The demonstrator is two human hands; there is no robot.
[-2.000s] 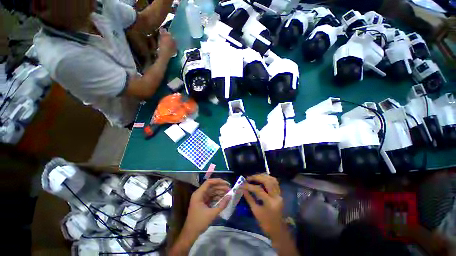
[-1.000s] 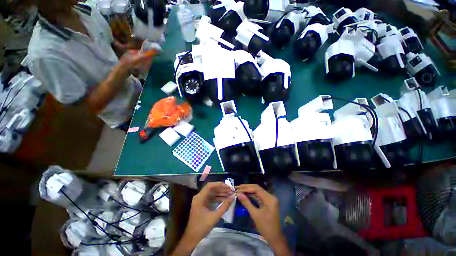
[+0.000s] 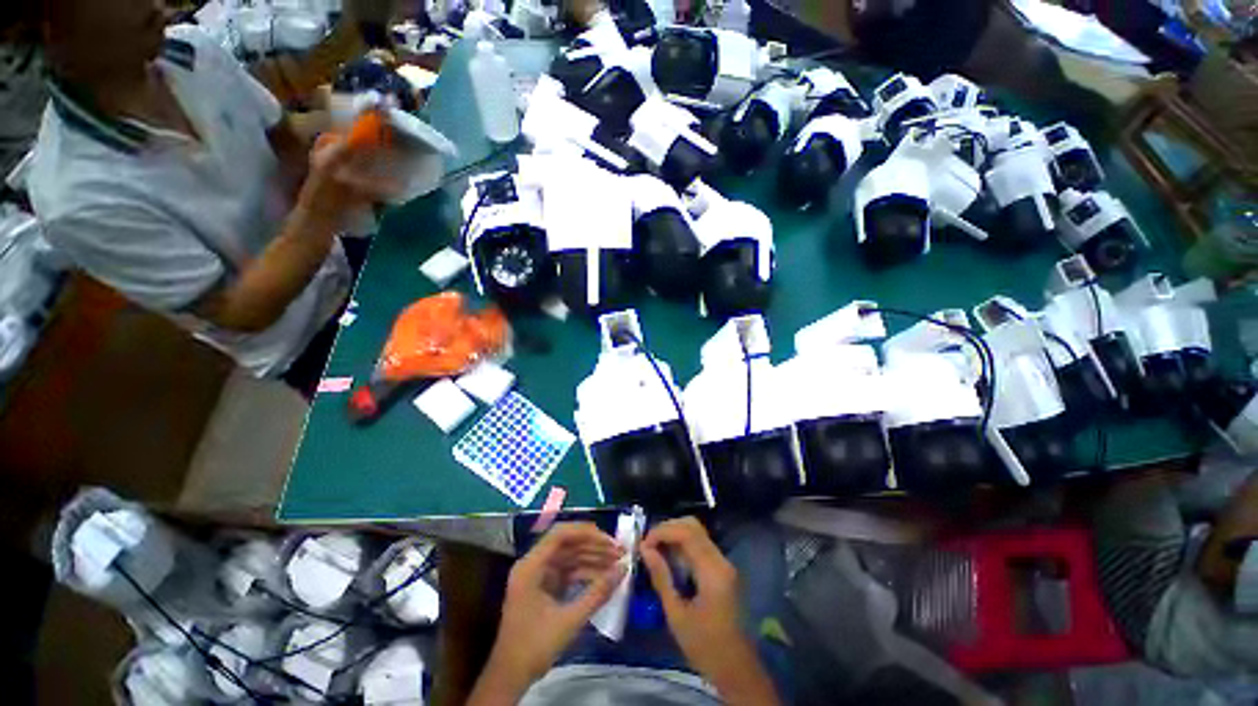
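Note:
My left hand (image 3: 557, 601) holds a narrow white strip (image 3: 615, 596) upright above my lap, below the table's near edge. My right hand (image 3: 691, 596) is at the strip's upper end, its thumb and fingertips pinched there. Whether they grip the strip or a small piece from it is too small to tell. A sheet of round blue-purple stickers (image 3: 515, 447) lies at the table's near left corner. A row of white cameras with black ball heads (image 3: 640, 418) stands to its right along the near edge.
An orange bag (image 3: 444, 338) and small white blocks (image 3: 446, 407) lie by the sheet. More cameras (image 3: 589, 217) stand behind. Bagged cameras (image 3: 320, 572) are at lower left. A person (image 3: 193, 207) at left holds a white and orange item. A red stool (image 3: 1055, 593) is at right.
The view has shifted, so the table sits lower and further left. My hands remain together at the strip, the right now beside its upper end. The other person has raised a white item.

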